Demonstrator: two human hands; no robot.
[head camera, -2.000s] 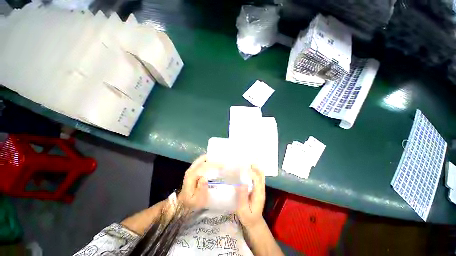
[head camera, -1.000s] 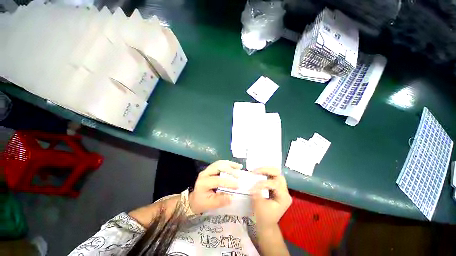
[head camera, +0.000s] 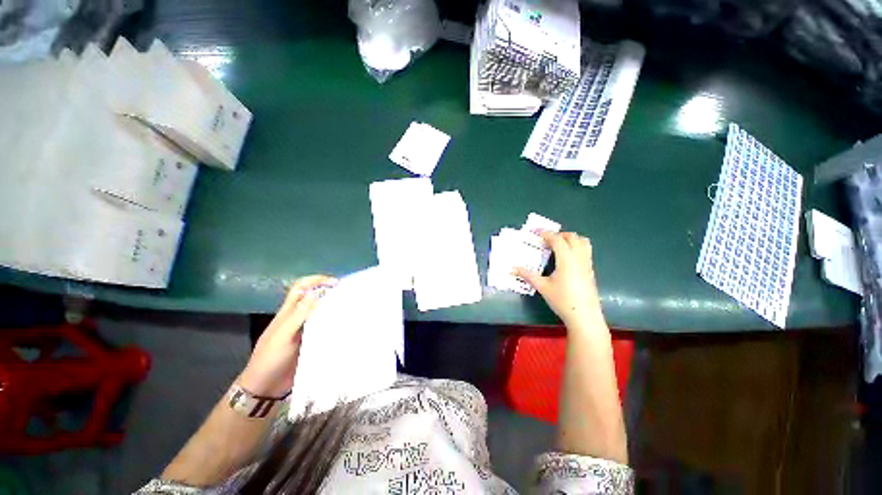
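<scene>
My left hand (head camera: 287, 327) holds a white product box (head camera: 350, 338) by its left side, over my lap at the table's front edge. My right hand (head camera: 566, 276) is at the pile of small white cards (head camera: 513, 259), its thumb and fingers on the pile's right part; whether a card is gripped cannot be told. Two overlapping piles of larger white inserts (head camera: 446, 253) lie between the box and the cards. One small white card (head camera: 421, 148) lies apart behind them.
Rows of white boxes (head camera: 73, 184) stand at the left. A printed stack (head camera: 527, 58), a curled label sheet (head camera: 583, 116) and a clear plastic bag (head camera: 395, 34) are at the back. A label sheet (head camera: 752, 222) lies right. Red stools (head camera: 571, 372) are below the table.
My hands have parted. The left now holds the box alone, farther left; the right has moved from the box to the small cards. The camera view has shifted right.
</scene>
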